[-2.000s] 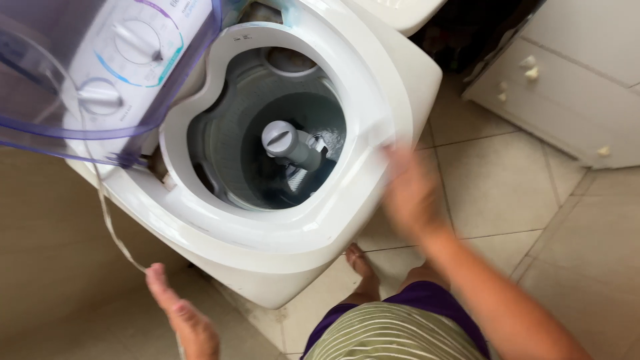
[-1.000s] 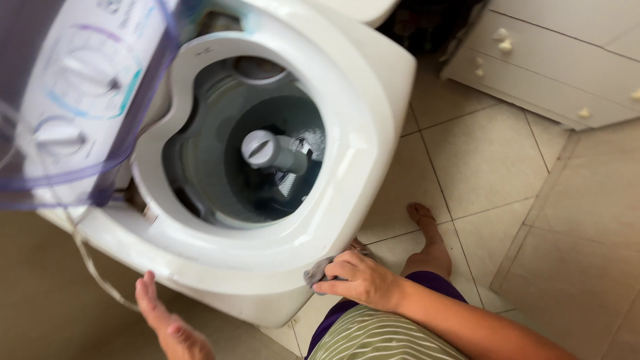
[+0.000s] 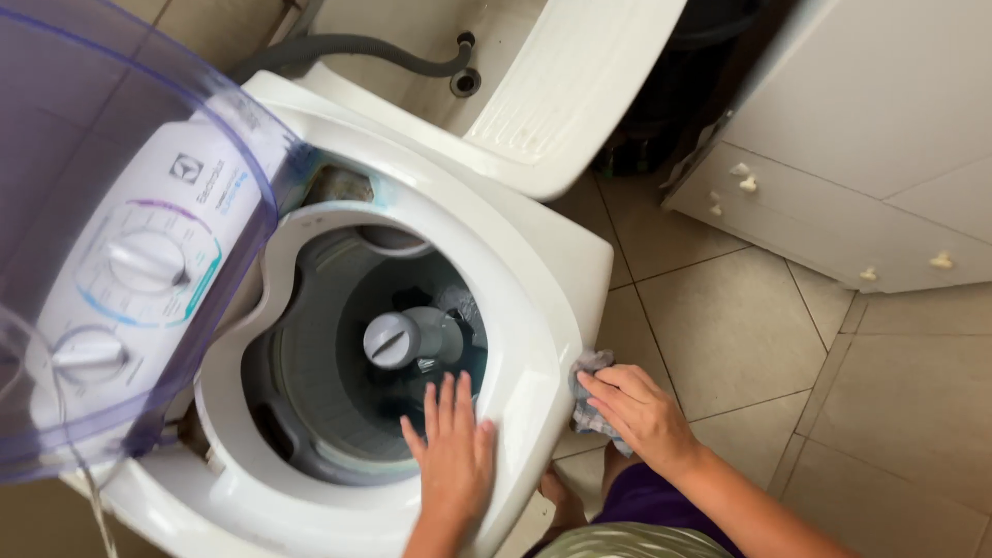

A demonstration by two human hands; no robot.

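Observation:
A white top-loading Electrolux washing machine (image 3: 535,310) stands in front of me, its purple see-through lid (image 3: 70,132) raised at the left. Dark water and some dark cloth lie in the tub around a grey agitator (image 3: 391,339). My right hand (image 3: 639,415) presses a crumpled grey cloth (image 3: 593,387) against the machine's front edge. Over the near rim of the tub lies my left hand (image 3: 453,453), fingers spread toward the opening and nothing held. Two knobs, a larger dial (image 3: 147,262) and a smaller one (image 3: 89,355), sit on the control panel.
A white laundry sink (image 3: 573,70) with a drain and a grey corrugated hose (image 3: 349,48) adjoins the machine's far side. White drawers (image 3: 837,201) with small knobs are at the upper right, above floor tiles (image 3: 728,325). A pale cord (image 3: 97,496) hangs at lower left.
My left hand has moved from beside the machine onto the tub rim. My right hand, blurred and raised at first, came to the front edge with the cloth and remains there. The view has shifted.

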